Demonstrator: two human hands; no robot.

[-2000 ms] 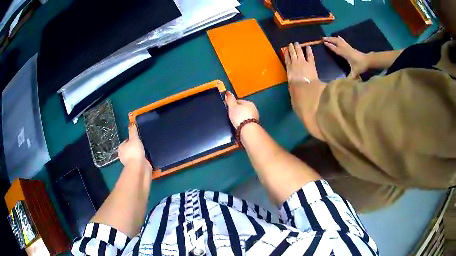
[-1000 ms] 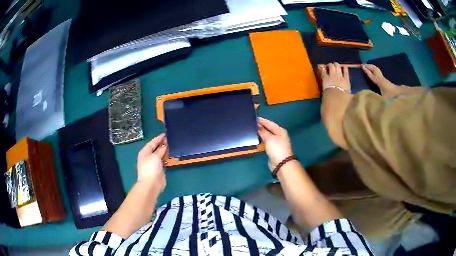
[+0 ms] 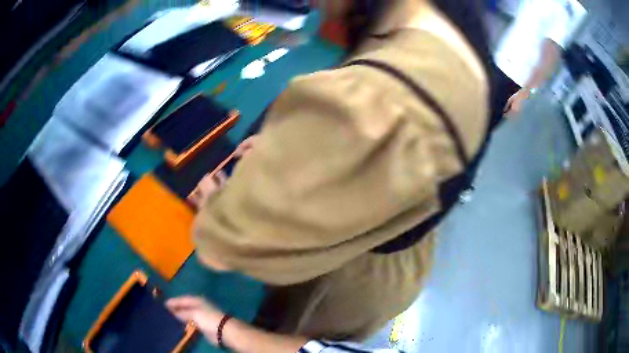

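The orange holding fixture lies on the green-matted bench at the lower left, cut off by the bottom edge. A dark display panel sits inside its orange rim. My right hand, with a dark beaded bracelet, is at the panel's right side, fingers at its edge; blur hides whether it grips. My left hand is out of the picture. A flat orange plate lies just beyond the fixture.
A person in a tan top stands close on the right, hands at the bench. Another orange fixture holds a dark panel. Pale sleeves lie at the back. A wooden pallet with cartons stands on the grey floor.
The view has swung right, with motion blur. The fixture now shows at the lower left, and my left hand has left the picture. The floor and pallet have come into view.
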